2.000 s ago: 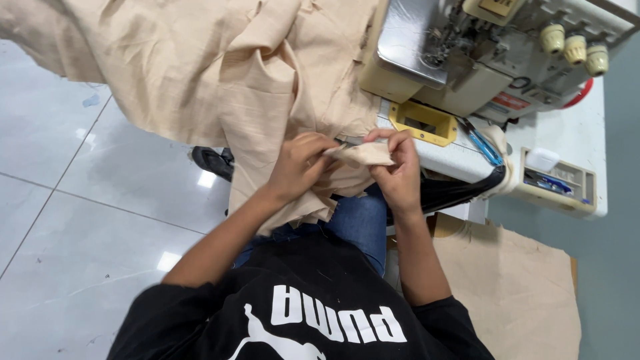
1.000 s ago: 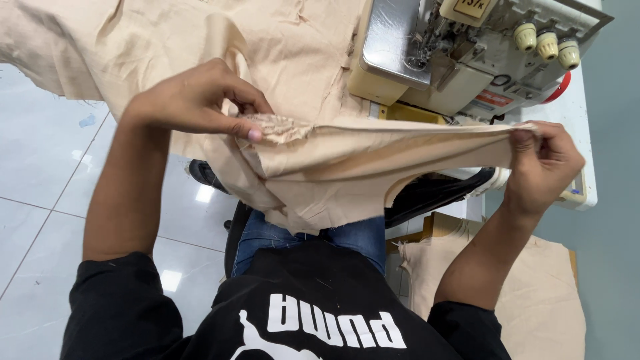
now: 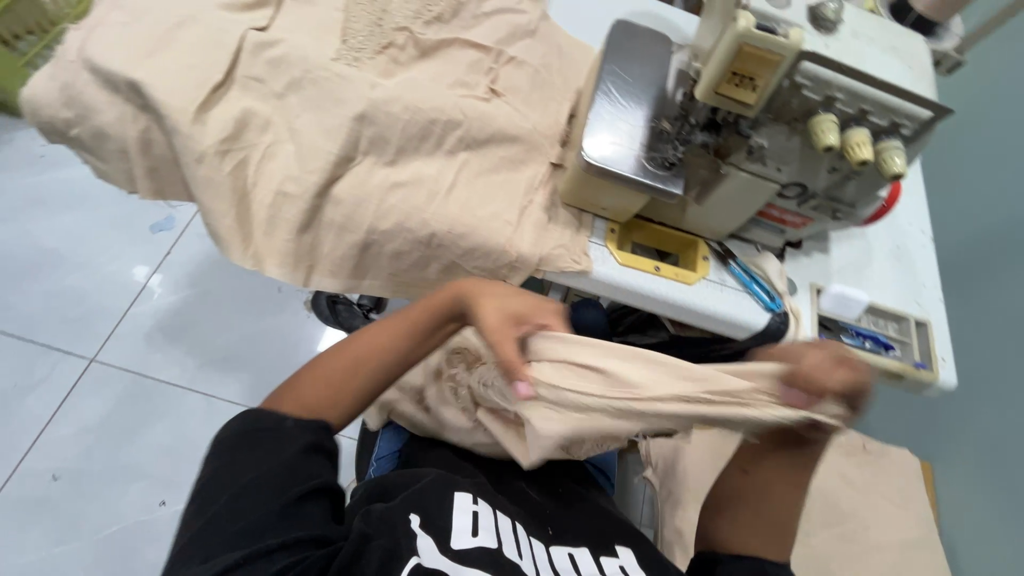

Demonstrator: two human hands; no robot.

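Note:
A length of beige fabric [image 3: 632,384] stretches between my two hands above my lap. My left hand [image 3: 512,328] grips its gathered, frayed end, with the thumb on top. At the other end my right hand [image 3: 824,384], blurred, is closed around the cloth. Below my left hand a crumpled part of the fabric hangs over my lap. Beyond the hands, a larger beige cloth [image 3: 360,168] lies over the table's left part and hangs past its edge, touching the sewing machine's base.
An overlock sewing machine [image 3: 720,136] stands on the white table [image 3: 872,256]. Near its front edge are a yellow-framed opening [image 3: 658,252], blue-handled thread snips [image 3: 752,280] and a tray [image 3: 920,344] of small tools. More beige fabric [image 3: 872,504] lies at lower right.
My hands were close together at first, then spread apart with the cloth pulled between them. Since then they have moved lower, and the held cloth now lies apart from the large one.

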